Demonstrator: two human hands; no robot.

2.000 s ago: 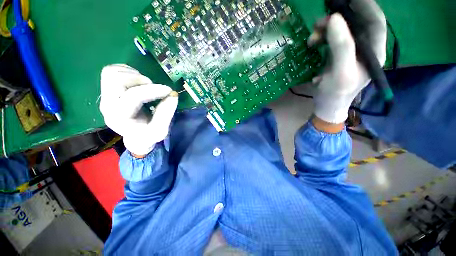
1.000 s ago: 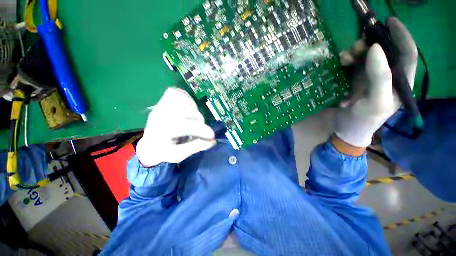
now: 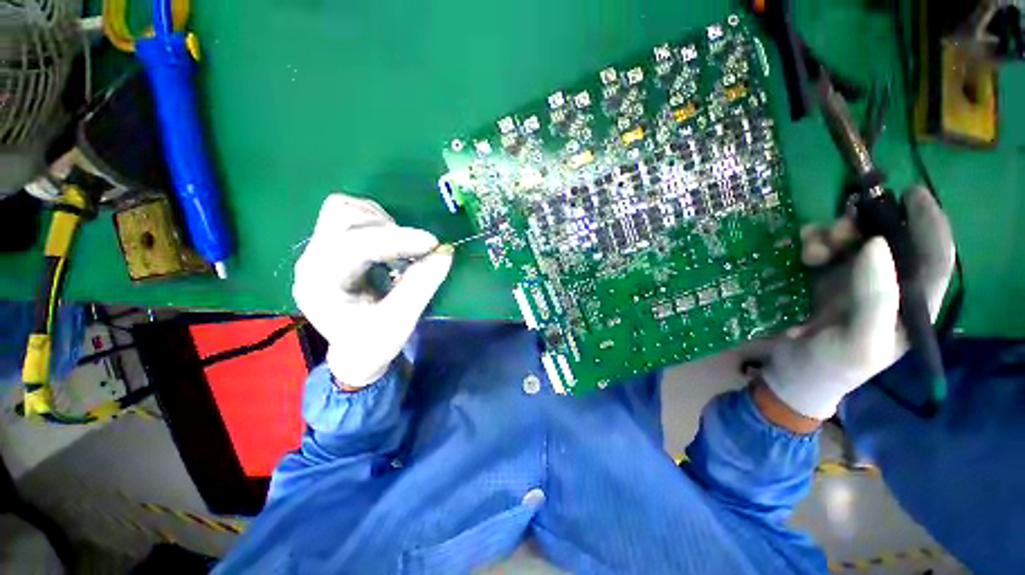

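The green circuit board (image 3: 652, 236) is tilted in front of me, its near edge past the bench edge, white connectors along its left side. My left hand (image 3: 377, 281), in a white glove, pinches thin solder wire (image 3: 466, 242) between thumb and finger; the wire's end reaches the board's left part. My right hand (image 3: 860, 303), in a white glove, grips the black soldering iron (image 3: 894, 242), its metal tip pointing up and away, off the board. Some fingers of my right hand are at the board's right edge; whether they grip it is unclear.
A blue solder sucker (image 3: 189, 157) lies at the left, near a sponge tray (image 3: 152, 239), a yellow-and-black iron (image 3: 54, 264) and a fan (image 3: 39, 79). Side cutters (image 3: 796, 67) and another sponge tray (image 3: 969, 96) are at the right. A red-faced box (image 3: 253, 388) is below the bench edge.
In the picture, the board has moved right and down and turned more level. My left hand has turned from a closed, wire-hidden pose to show the wire at the board. The iron has shifted right and down.
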